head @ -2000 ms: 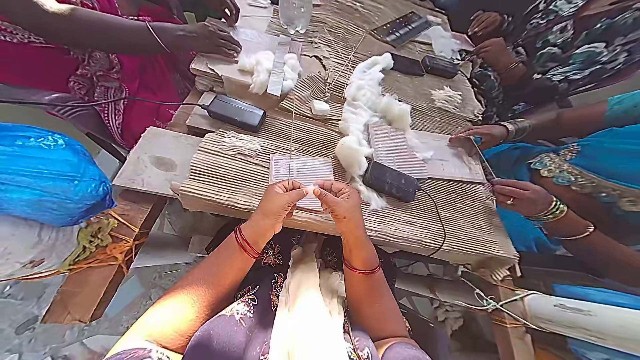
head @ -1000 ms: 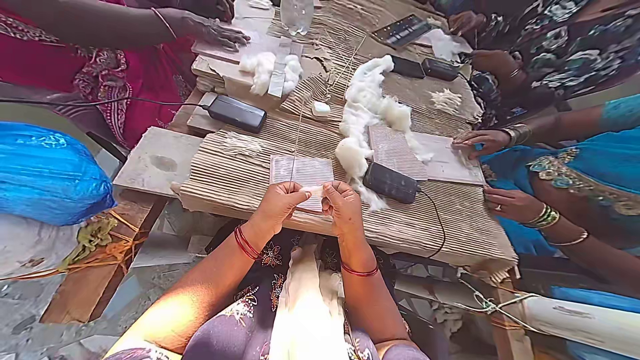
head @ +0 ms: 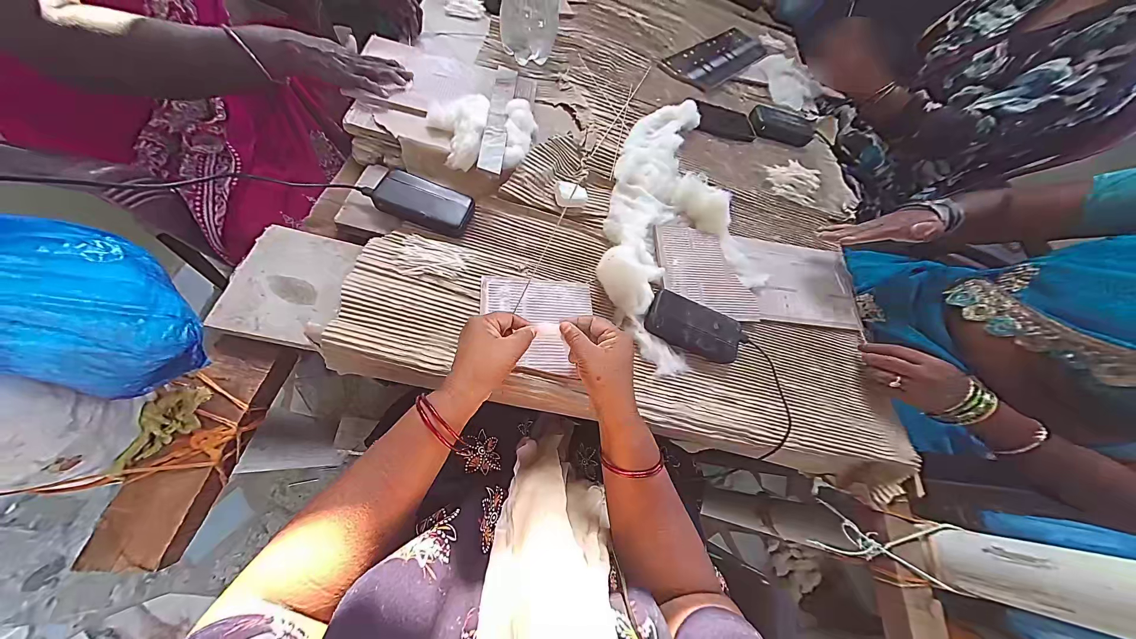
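Between the thumb and fingers of my left hand (head: 493,355) and my right hand (head: 599,355) a small tuft of white cotton (head: 547,334) is pinched. Both hands are above the near part of a pale striped tile (head: 535,297), which lies on corrugated cardboard (head: 426,311). A thin stick (head: 550,240) slants up from near my left fingers; whether I hold it cannot be told. Fluffy cotton wool (head: 643,204) lies right of the tile, and a black phone-like device (head: 695,326) is beside it. A small white block (head: 571,194) is beyond the tile.
Another black device with a cable (head: 422,201) lies at left. Co-workers' hands rest at boards (head: 803,282) on the right and far left. A clear plastic bottle (head: 529,31) stands at the back. A blue plastic bag (head: 89,306) is at far left, a pole (head: 1038,568) lower right.
My hands remain close together over the tile, and the white tuft between them shows differently. The co-worker at right has lowered a hand that was raised two seconds ago.
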